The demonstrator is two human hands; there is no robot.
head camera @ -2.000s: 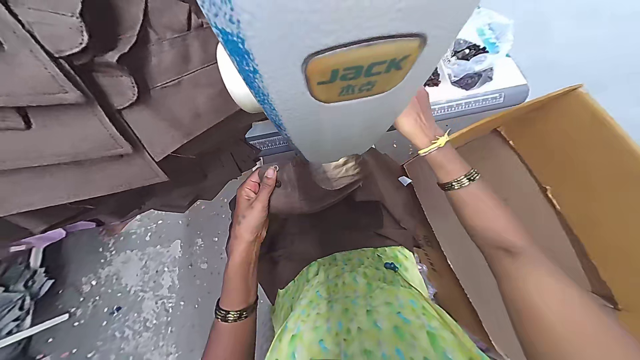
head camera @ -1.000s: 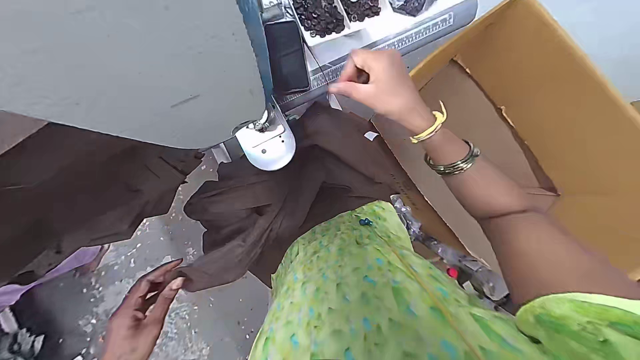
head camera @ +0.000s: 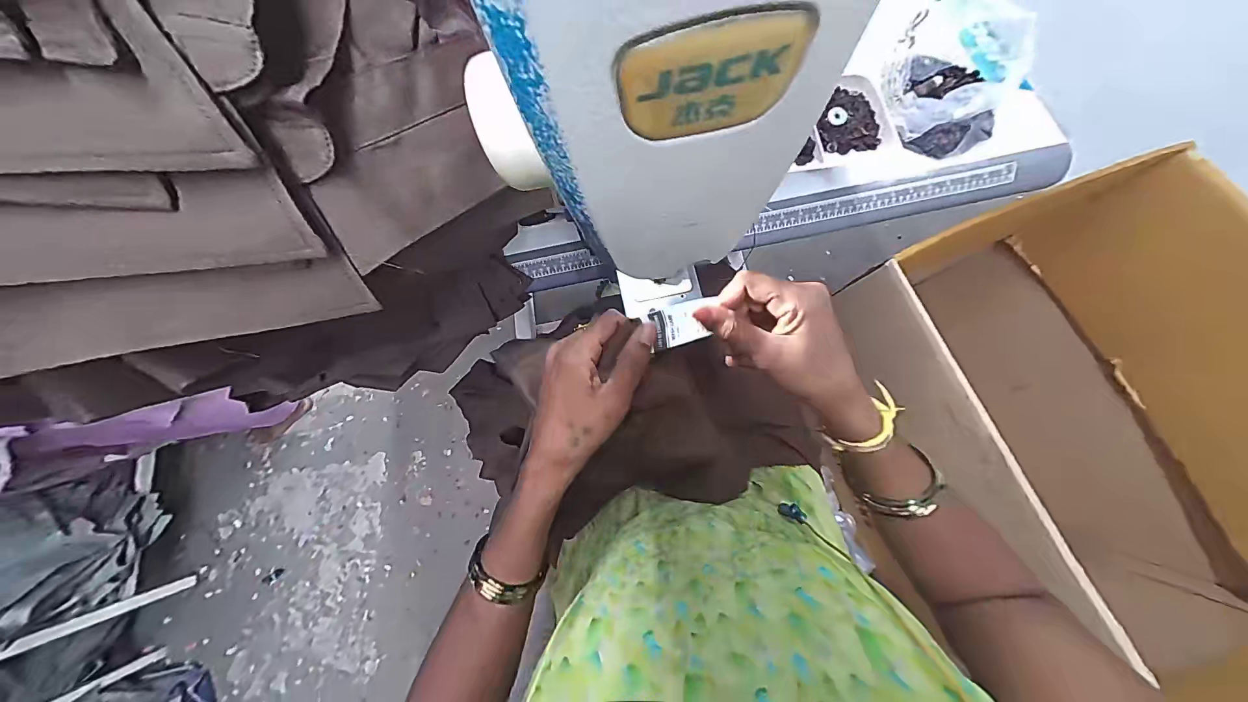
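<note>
A white fabric label (head camera: 685, 325) bearing writing lies just below the head of a Jack sewing machine (head camera: 682, 195). My left hand (head camera: 593, 390) pinches the label's left end together with dark brown cloth (head camera: 682, 419). At the label's right end are the fingertips of my right hand (head camera: 785, 336), closed on it. The brown cloth hangs from the machine's small work plate over my lap. The machine head hides the needle area.
Brown cut garment pieces (head camera: 146, 224) are piled at left. An open cardboard box (head camera: 1014, 409) stands at right. Behind the machine, a tray of dark buttons (head camera: 850, 119) and a plastic bag (head camera: 946, 88) rest on the white table. Scraps litter the floor (head camera: 312, 546).
My left hand has moved up from the cloth's lower edge to the label. My right hand has come down from near the button trays and now grips the label. The view has shifted strongly.
</note>
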